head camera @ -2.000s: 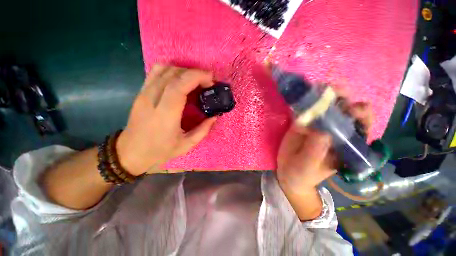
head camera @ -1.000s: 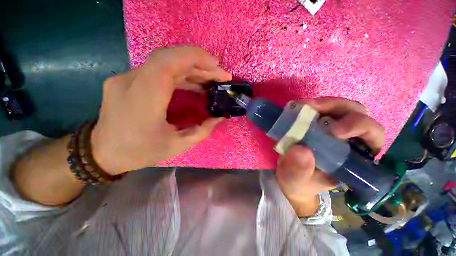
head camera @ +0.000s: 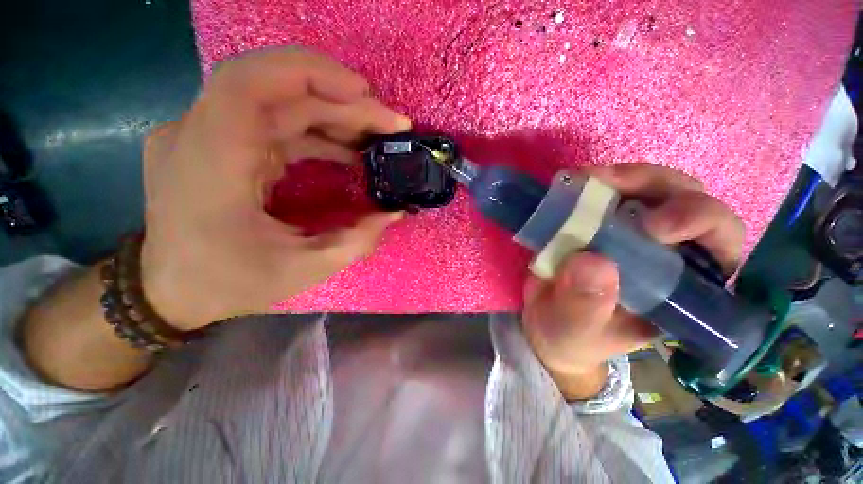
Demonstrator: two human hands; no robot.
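The black device housing (head camera: 413, 174) is open side up between the thumb and fingertips of my left hand (head camera: 237, 189), above the mat. A small pale label shows at its upper left inside. My right hand (head camera: 606, 274) is closed around the grey-blue electric screwdriver (head camera: 653, 274), which has a cream band around its body and a green rear end. The driver slants up to the left. Its thin bit reaches the housing's upper right corner. No screw can be made out at the tip.
The pink-red work mat (head camera: 492, 76) lies below, with small dark and white specks at its far side. Dark green bench (head camera: 95, 85) and black pieces (head camera: 11, 203) are at left. White paper (head camera: 833, 132) and a blue pen-like item (head camera: 804, 194) are at right.
Two seconds ago the driver was away from the housing; now its bit meets it. Since one second ago, the housing appears slightly further left and the bit is at its upper right corner.
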